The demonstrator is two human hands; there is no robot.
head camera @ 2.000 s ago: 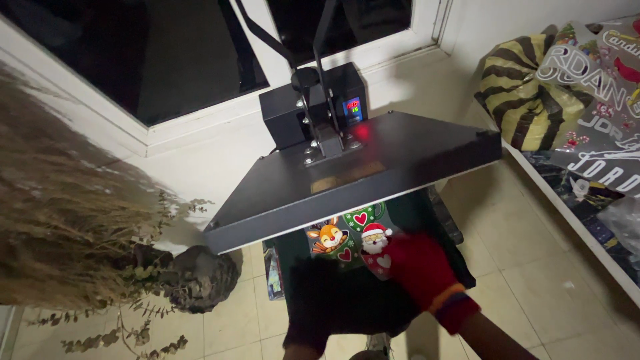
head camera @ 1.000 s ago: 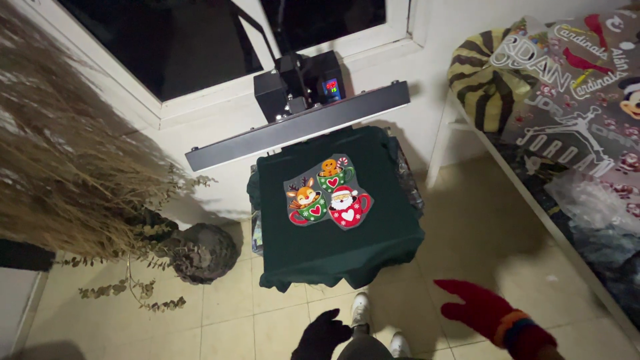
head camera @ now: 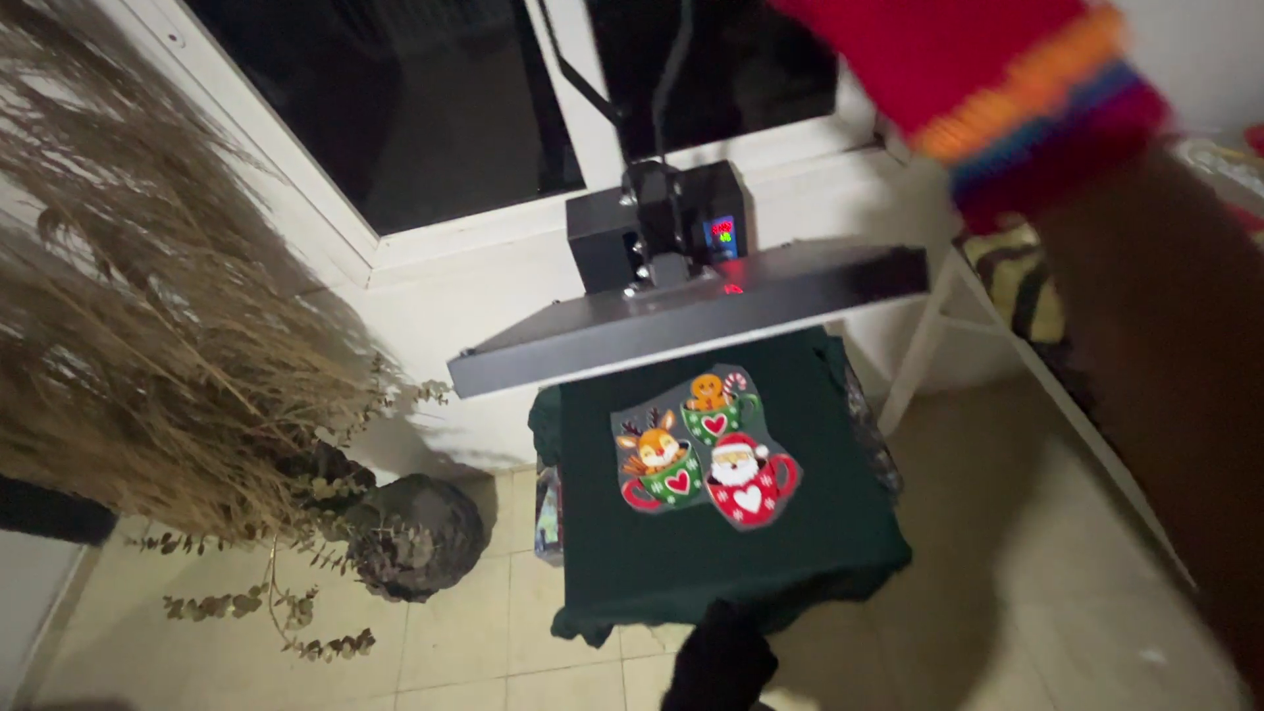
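A dark green cloth garment (head camera: 632, 573) is spread over the lower plate of a heat press, under its raised, tilted upper platen (head camera: 691, 321). On the cloth lies a clear-backed transfer sheet (head camera: 736, 472) with a reindeer, a gingerbread figure and a Santa in mugs. My left hand (head camera: 721, 657), in a black glove, is at the garment's front edge; its fingers are mostly hidden, so its grip is unclear. Up at the top right, my right hand (head camera: 948, 69) wears a red glove with a striped cuff, its fingers cut off by the frame.
The press's control box (head camera: 597, 232) with a lit display stands against the white wall under a window (head camera: 434, 118). Dried grass plumes (head camera: 148, 296) and a dark round pot (head camera: 420, 538) are at the left. A white-framed table (head camera: 1066, 415) with a striped bag (head camera: 1017, 281) stands at the right.
My right hand has risen from the lower right to the top right. My left hand has moved to the garment's front edge. The transfer stays on the cloth. The view has shifted closer.
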